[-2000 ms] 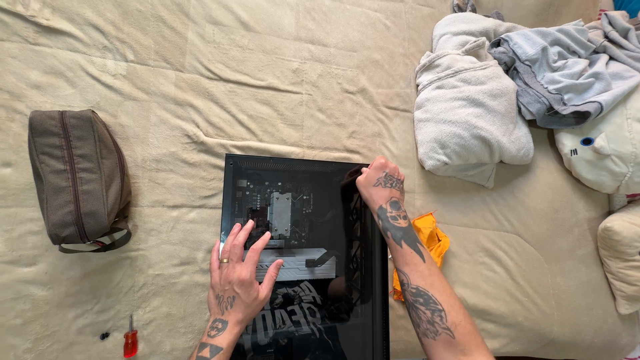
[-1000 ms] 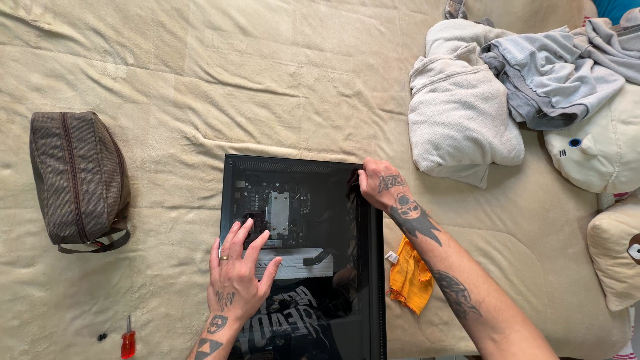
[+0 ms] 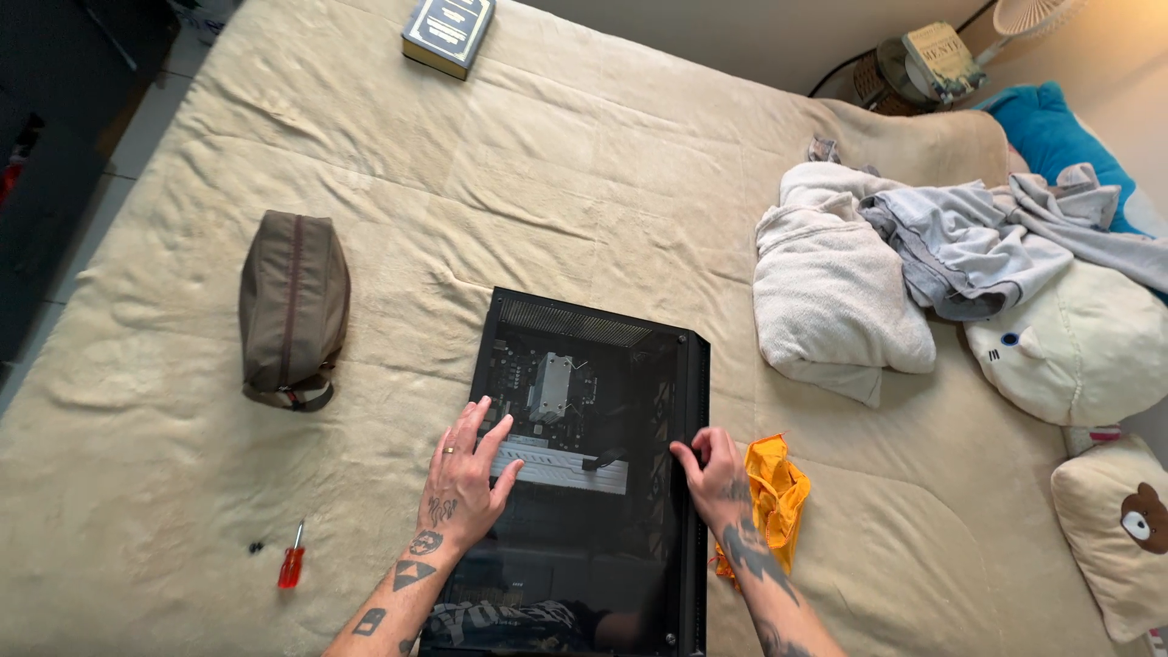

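Observation:
A black desktop computer case lies on its side, its glass side panel facing up. Through the glass show a motherboard with a silver heatsink and a light graphics card. My left hand rests on the left part of the panel, fingers spread, holding nothing. Bent fingers of my right hand touch the case's right edge; whether they grip it is unclear. An orange cloth lies just right of that hand. A red-handled screwdriver lies at the lower left, beside small dark screws.
A brown zippered pouch sits left of the case on the beige blanket. Folded light fabric, grey clothing, a white plush and a bear cushion lie at the right. A thick book is at the far edge.
My right hand has moved down along the case's right edge from its upper right corner. The left hand stays on the panel. The view has tilted up and shows more of the room.

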